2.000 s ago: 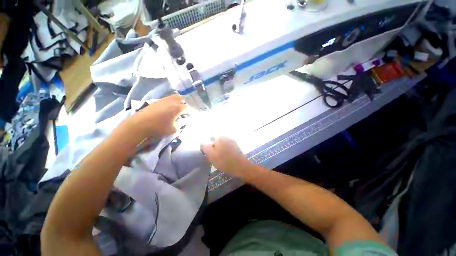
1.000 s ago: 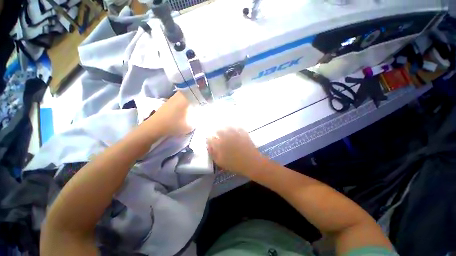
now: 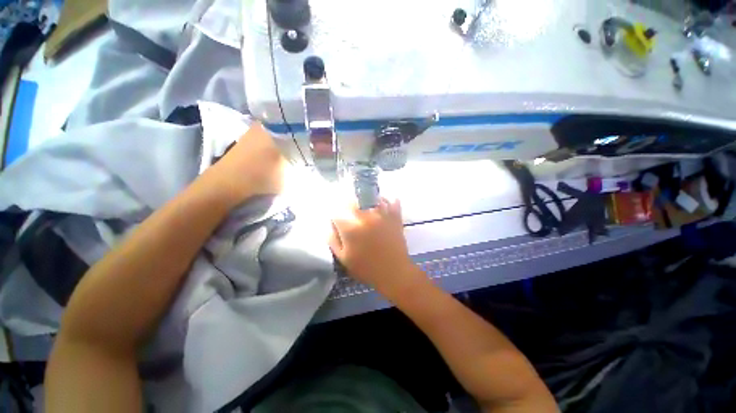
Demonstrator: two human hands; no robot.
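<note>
The light grey garment [image 3: 250,323] with dark strips lies bunched left of the needle and hangs over the table's front edge. The white sewing machine [image 3: 452,89] stands above it, its needle area washed out by lamp glare. My left hand [image 3: 260,165] lies on the garment just left of the needle area, its fingertips lost in the glare. My right hand [image 3: 370,238] is at the right side of the needle area, fingers bent near the cloth edge. What its fingertips hold is hidden by the glare.
Black-handled shears [image 3: 542,211] lie right of the needle, beside dark fabric scraps [image 3: 585,211] and a red-orange packet [image 3: 631,207]. The ruler-marked table edge [image 3: 484,256] runs along the front. Dark cloth [image 3: 646,331] is at lower right. A blue piece [image 3: 20,121] is at the left.
The view has turned and moved closer to the machine. My right hand has moved up towards the needle area, with its fingers now more raised. My left hand stays on the garment.
</note>
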